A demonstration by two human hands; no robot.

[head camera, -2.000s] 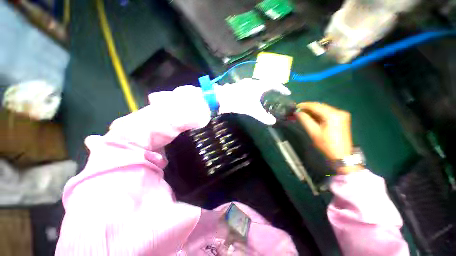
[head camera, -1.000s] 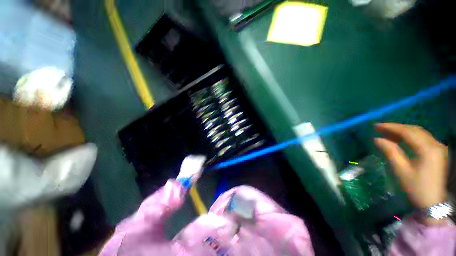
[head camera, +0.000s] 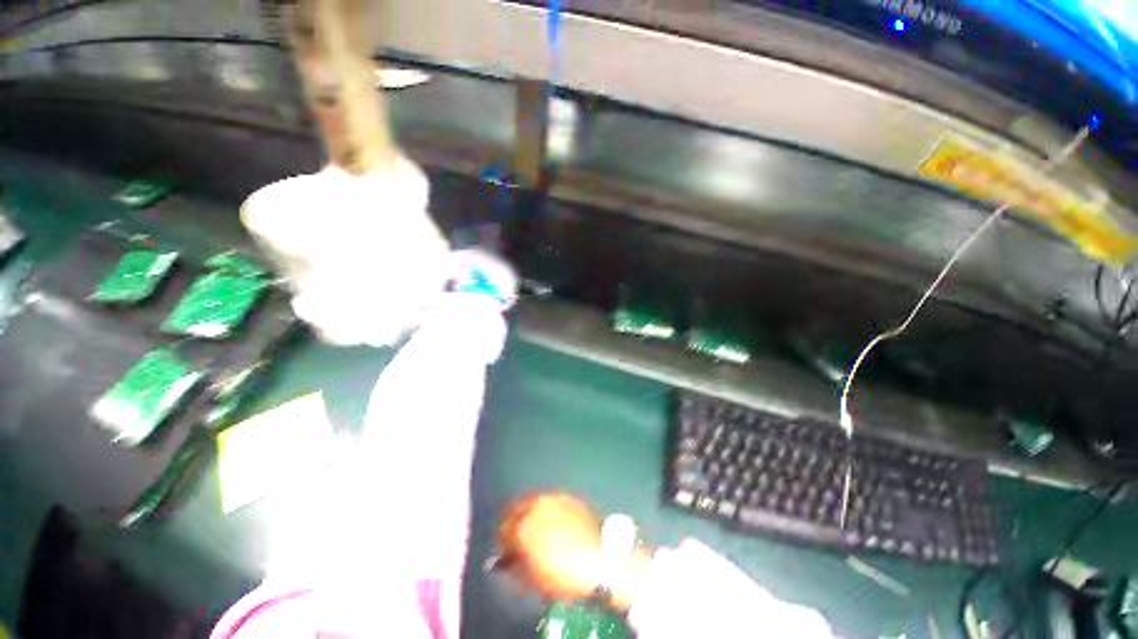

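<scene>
My left hand (head camera: pixel 362 256), in a white glove, is raised at upper left beside the shelf edge. A blurred tan upright strip (head camera: pixel 343 87) with dark marks meets its top; I cannot tell whether the hand grips it. My right hand (head camera: pixel 555 549), bare with a pale band at the wrist, is low in the middle over the bench, fingers pointing left and blurred. A green circuit board (head camera: pixel 583 620) shows just below it, cut by the bottom edge. Whether the right hand holds anything is unclear.
Green boards (head camera: pixel 147 395) lie on a dark mat at left, beside a yellow-edged card (head camera: pixel 275 449). A black keyboard (head camera: pixel 824 481) is at right, a thin white cable (head camera: pixel 917 306) hanging over it. More boards (head camera: pixel 643 323) stand behind. A monitor (head camera: pixel 998 44) is at upper right.
The view has swung from the floor and tote up to the bench and shelf. My left hand has moved from low by the tote to high at left. The keyboard and monitor have come into view.
</scene>
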